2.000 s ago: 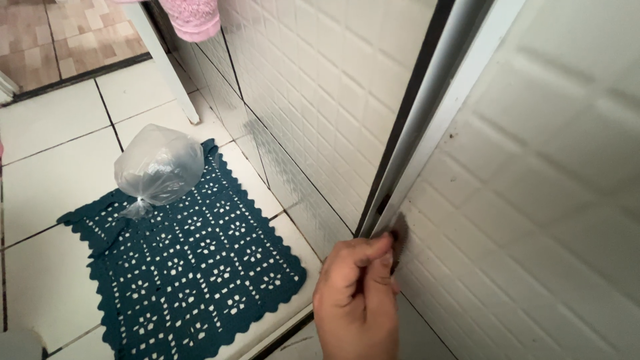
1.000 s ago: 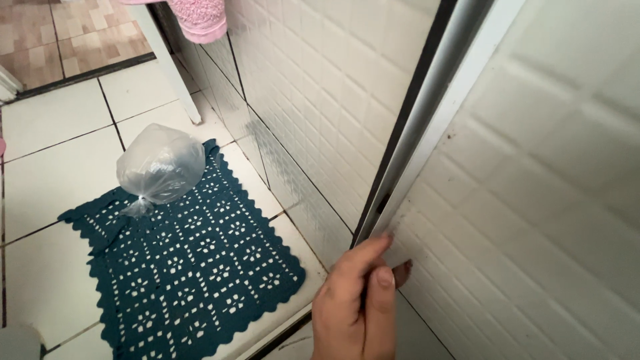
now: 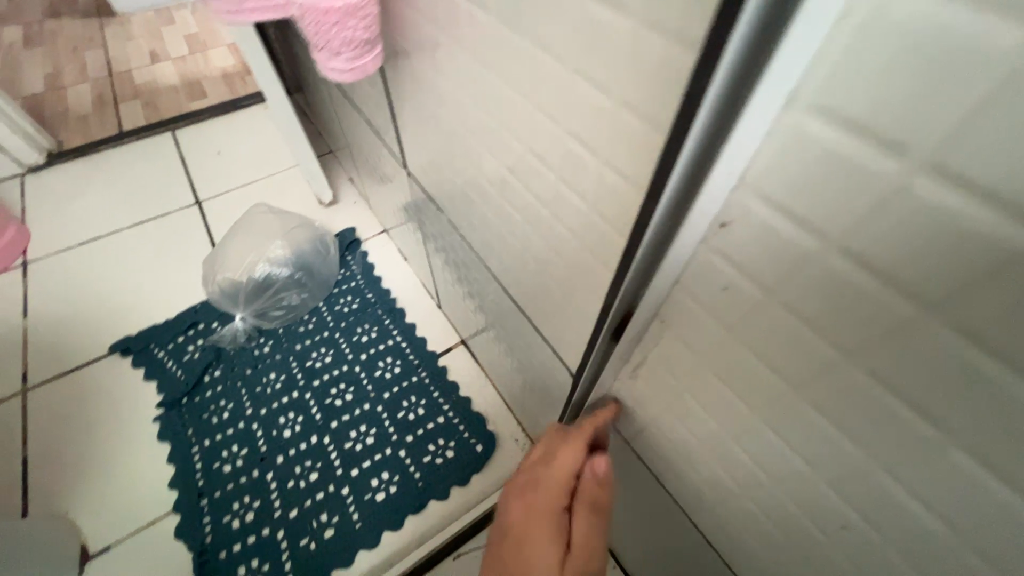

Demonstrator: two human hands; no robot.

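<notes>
My left hand (image 3: pixel 556 500) reaches up from the bottom edge, right of the middle. Its index fingertip meets the white tiled wall (image 3: pixel 816 344) at the foot of a metal door or panel frame (image 3: pixel 680 192). The thumb lies close to the fingers, and whatever may be between them is hidden. My right hand is out of view. Left of the hand, a teal crocheted mat (image 3: pixel 320 408) with a scalloped edge lies on the floor. A knotted clear plastic bag (image 3: pixel 276 268) rests on its far part, its contents too unclear to name.
A raised sill (image 3: pixel 448 536) runs between mat and hand. Pink textured fabric (image 3: pixel 344 40) hangs at the top, near a white door edge (image 3: pixel 288 120). White floor tiles (image 3: pixel 104 304) surround the mat. A pink object (image 3: pixel 10 238) shows at the left edge, a pale rounded one (image 3: pixel 40 548) below.
My left hand's fingers, curled in toward the thumb two seconds ago, have straightened toward the wall by the frame. The mat and the bag have stayed in place.
</notes>
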